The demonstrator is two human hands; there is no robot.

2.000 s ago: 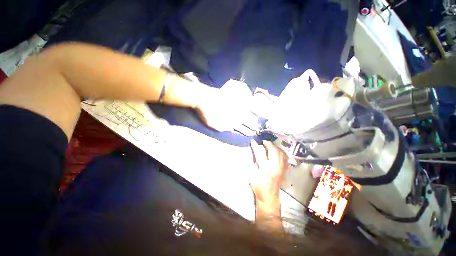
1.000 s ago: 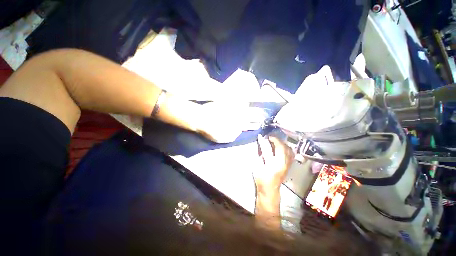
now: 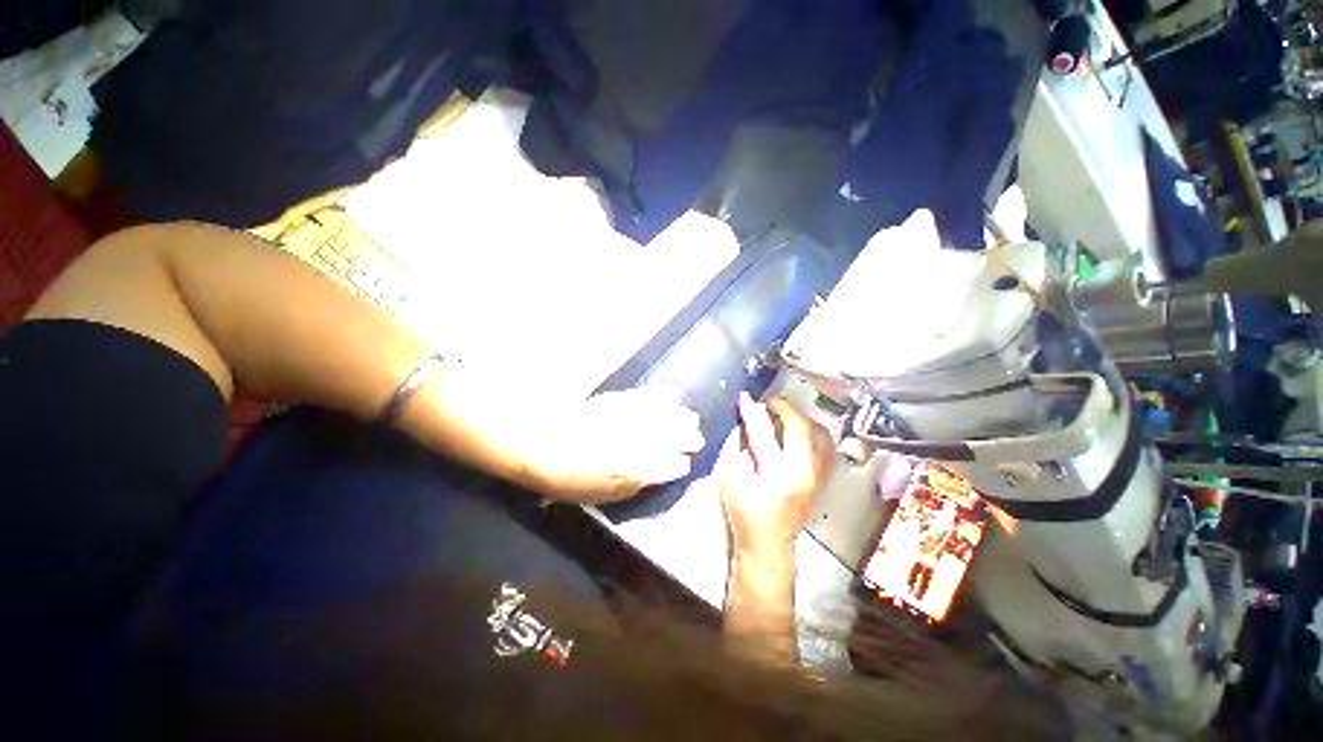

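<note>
A dark navy cut piece [image 3: 689, 358] lies on the bright table, running diagonally from my left hand up past the needle area [image 3: 773, 363]. My left hand [image 3: 624, 442] has its fingers curled on the piece's lower left end, partly lost in glare. My right hand [image 3: 772, 467] is just below the needle area, fingers bent and slightly apart, fingertips at the piece's right edge; whether they grip it is unclear. The cream sewing machine [image 3: 1001, 420] stands at right. The lamp glare hides detail around its head's left end.
A large heap of dark fabric [image 3: 697, 87] lies beyond the work area. A lit red-orange phone screen [image 3: 926, 542] lies against the machine. A silver cylinder [image 3: 1175, 331] is behind the head. The table's yellowish marked edge [image 3: 337, 249] shows at left. Red material [image 3: 41, 218] is at far left.
My left hand has moved away from the needle area, down and left. The dark piece now lies more diagonally, with more of it visible beside the needle. My right hand has stayed nearly in place.
</note>
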